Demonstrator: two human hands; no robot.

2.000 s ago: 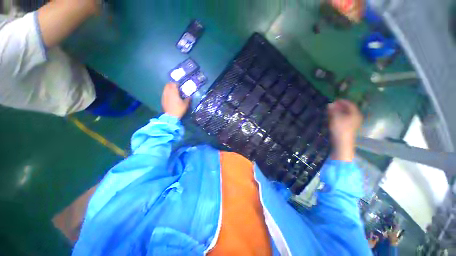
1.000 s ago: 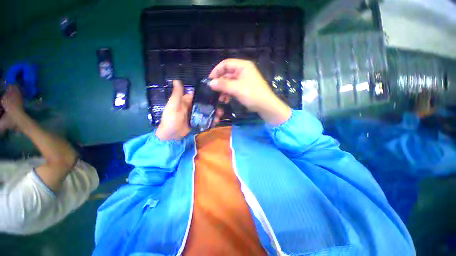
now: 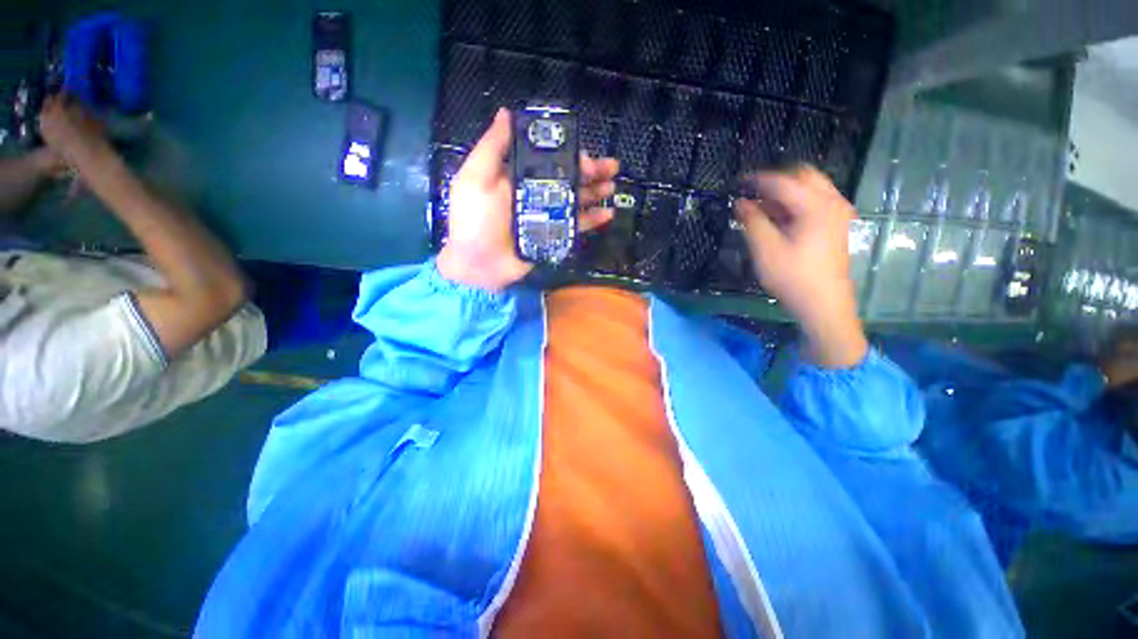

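My left hand (image 3: 489, 212) holds an open phone body (image 3: 545, 187) upright in view over the left part of the black tray (image 3: 674, 87). The phone body is black, with a round ring at its upper end and blue-silver circuitry in its lower half. My right hand (image 3: 799, 237) is over the lower right part of the black tray, apart from the phone, its fingers bent towards the tray and blurred. Whether a small part is between its fingertips cannot be told.
Two more phone bodies lie on the green bench left of the tray, one higher (image 3: 331, 63) and one lower (image 3: 361, 145). A clear tray (image 3: 936, 250) lies to the right. A blue bin (image 3: 106, 60) and a neighbour's arm (image 3: 162, 237) are at far left; another blue-sleeved person is at right.
My right hand has left the phone body and moved right over the black tray. My left hand still holds the phone, its inside now showing clearly. The whole view has shifted.
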